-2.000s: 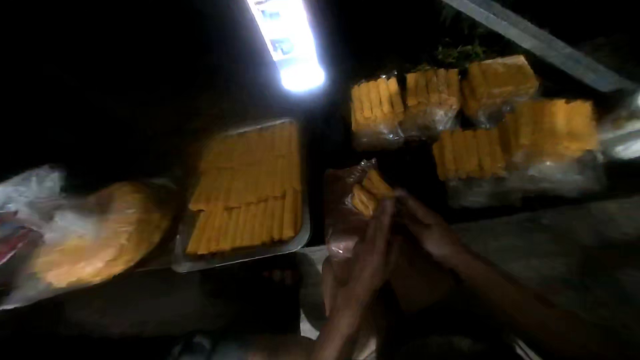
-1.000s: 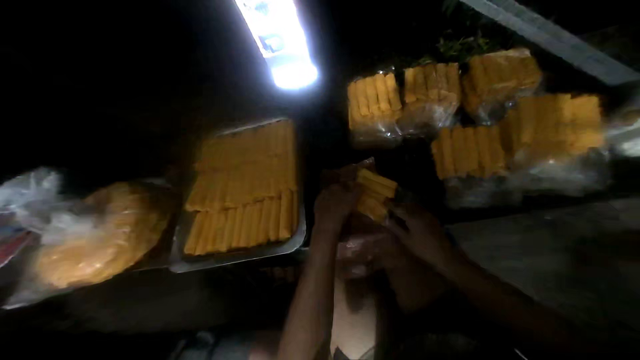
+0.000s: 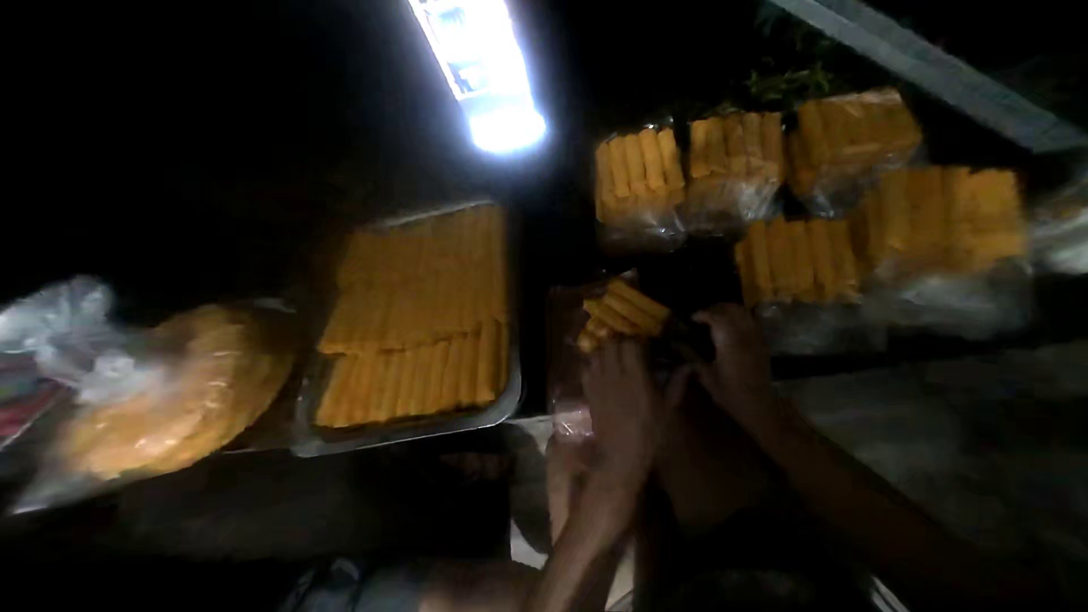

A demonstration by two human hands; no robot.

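Observation:
Several orange rolled food sticks (image 3: 627, 308) lie in a small tilted pile, with a clear plastic bag (image 3: 571, 408) under and beside them. My left hand (image 3: 622, 399) rests at the near edge of this pile, its fingertips against the rolls; whether it grips them cannot be told. Just right of the rolls is my right hand (image 3: 738, 357), its fingers bent toward something dark and blurred. Left of my hands, rows of the same rolls (image 3: 416, 289) fill a metal tray (image 3: 408, 435). Behind and to the right stand bagged bundles of rolls (image 3: 639, 174).
At the far left lies a knotted clear bag (image 3: 183, 395) of round, flat yellow-orange wrappers. A bright lamp (image 3: 506, 127) shines behind the tray. More bagged rolls (image 3: 943, 221) stand at the right, and a pale beam (image 3: 935, 72) crosses the upper right.
My left hand has moved from the left side of the small pile to its near edge. My right hand has drawn a little to the right, off the rolls.

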